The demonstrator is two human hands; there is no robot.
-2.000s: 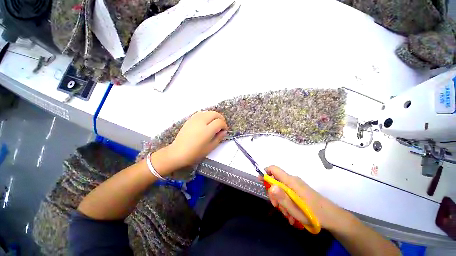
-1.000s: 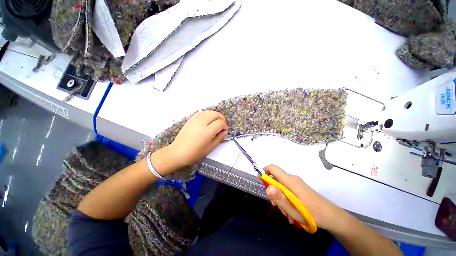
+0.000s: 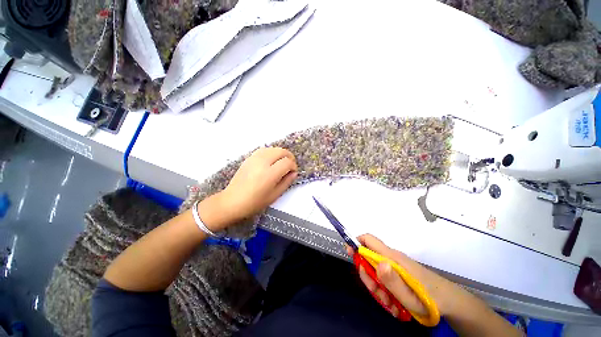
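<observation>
A curved tweed piece (image 3: 369, 148) lies flat on the white table, its right end beside the machine's needle area. A thin pale edge shows along its lower curve. My left hand (image 3: 260, 179) presses and pinches the lower edge of its left part, fingers bent. My right hand (image 3: 399, 280) holds scissors (image 3: 336, 222) with one yellow and one red handle. The blades look closed and point up-left, a little below the tweed edge and not touching it.
Tweed and white-backed pieces (image 3: 230, 49) lie at the upper left. More tweed (image 3: 560, 46) is at the upper right. The sewing machine (image 3: 553, 148) stands right. A tweed bundle (image 3: 99, 250) hangs below the front edge. A maroon object (image 3: 588, 282) is far right.
My right hand has drawn the scissors down and right, away from the tweed edge. The red handle shows more now. My left hand and the tweed have barely moved.
</observation>
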